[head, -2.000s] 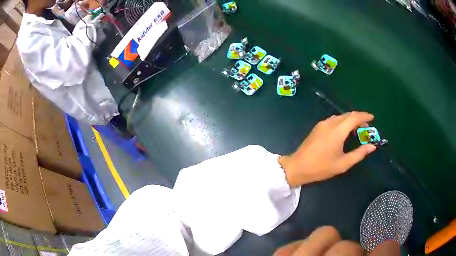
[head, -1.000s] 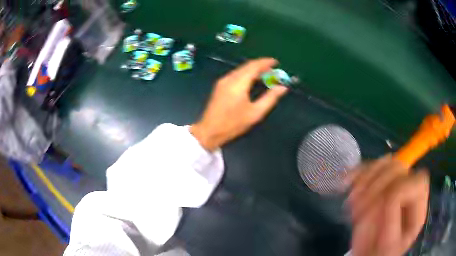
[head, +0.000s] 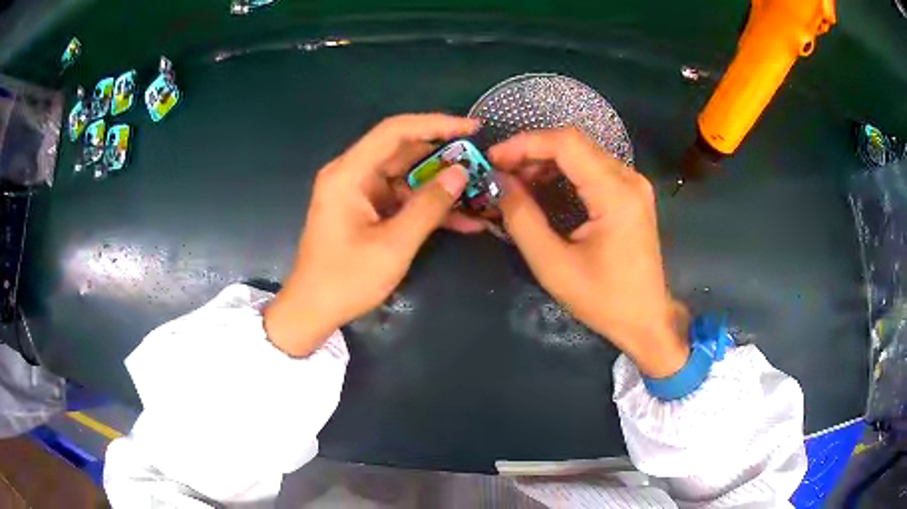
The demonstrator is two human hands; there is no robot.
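Note:
My left hand (head: 373,224) holds a teal-rimmed unit (head: 430,169) with a yellow-green inside, its thumb lying on the unit's face. My right hand (head: 587,234) is at the unit's right end, thumb and forefinger at the silvery piece there; whether a screw is between the fingertips cannot be seen. Both hands are in front of the round dotted screw tray (head: 547,99), which they partly cover. The orange electric screwdriver (head: 748,84) is at the upper right, bit pointing down, with no hand on it.
A cluster of teal units (head: 121,92) lies at the upper left. Another unit (head: 875,144) is at the right edge. Clear plastic bags (head: 30,134) show at the left edge. A blue band (head: 686,373) is on my right wrist. The dark green bench (head: 438,388) ends in front of me.
The view has swung right. My left hand has brought the unit from the belt side to in front of the tray. My right hand has come from the screwdriver side to the unit.

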